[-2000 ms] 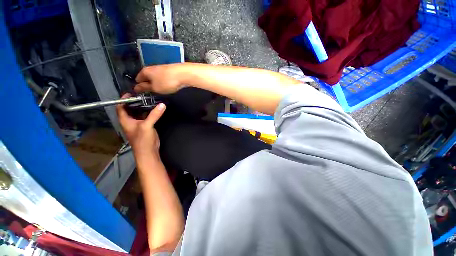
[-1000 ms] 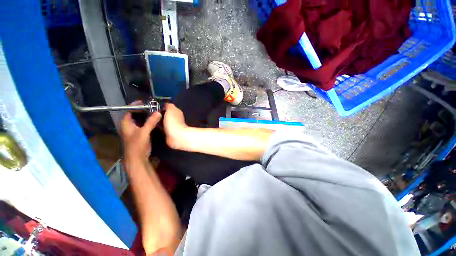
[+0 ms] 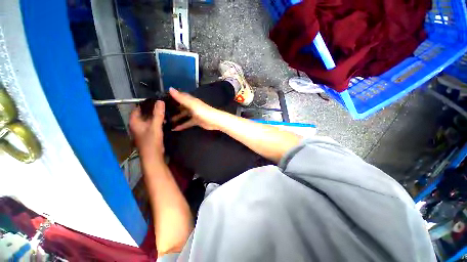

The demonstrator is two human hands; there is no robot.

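A thin silver knee-lifter rod (image 3: 120, 102) runs from under the table's blue edge to my hands. A dark knee-lifter pad (image 3: 166, 108) sits at the rod's end, against my dark trousers; its outline is hard to make out. My left hand (image 3: 147, 125) holds the pad end from below, its thumb pointing up on it. My right hand (image 3: 190, 111) is on the other side of the pad, with its fingers spread around it. Whether my right fingers grip the pad is hidden in the dark area.
A blue slatted crate (image 3: 374, 97) with dark red cloth (image 3: 353, 41) stands at the upper right. A treadle (image 3: 178, 71) is beyond my hands, near a shoe (image 3: 236, 82). Looped yellow-green handles (image 3: 23, 140) lie on the white table (image 3: 61, 169). More red cloth (image 3: 87, 235) hangs at the lower left.
My right hand moved from beyond the rod end to its near side, and its fingers have now spread. My left hand stays at the rod end. The view has shifted, showing more tabletop.
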